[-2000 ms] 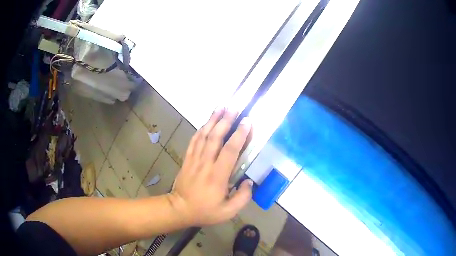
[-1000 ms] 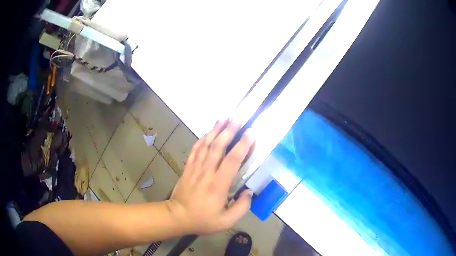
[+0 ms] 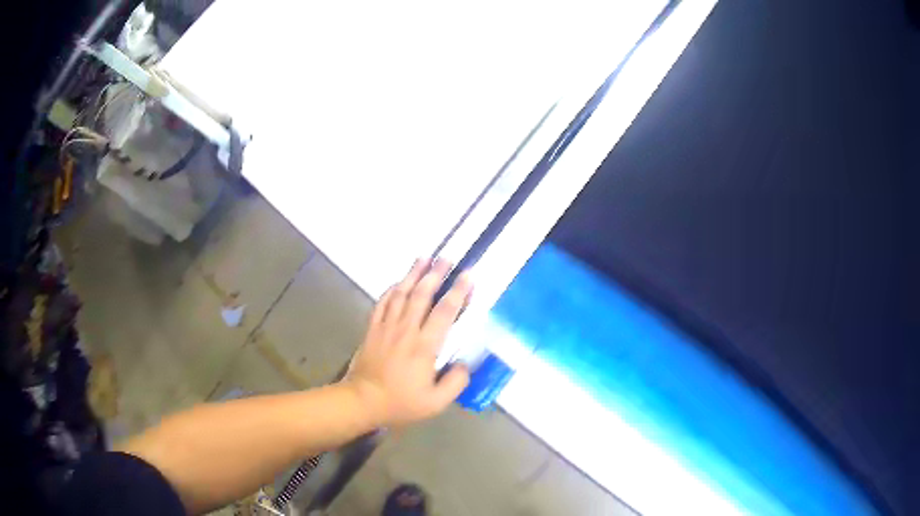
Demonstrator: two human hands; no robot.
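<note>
My left hand lies palm down on the near end of the long metal end-cutter rail, fingers extended and slightly apart, thumb out to the side. The fingers cover part of the rail's near end. A blue end block sits at the table edge just beyond my thumb, partly hidden by the hand. Dark fabric lies to the right of the rail, with a bright blue underlay strip along its near edge. My right hand is out of the picture.
The white cutting table is overexposed. Its near edge runs diagonally above a tiled floor with scraps. Cords and a pale bar are at upper left. A dark shoe shows at the bottom.
The view has shifted, so hand, block and fabric edge appear further left. The blue block now appears closer to my thumb and more covered. The hand stays on the rail.
</note>
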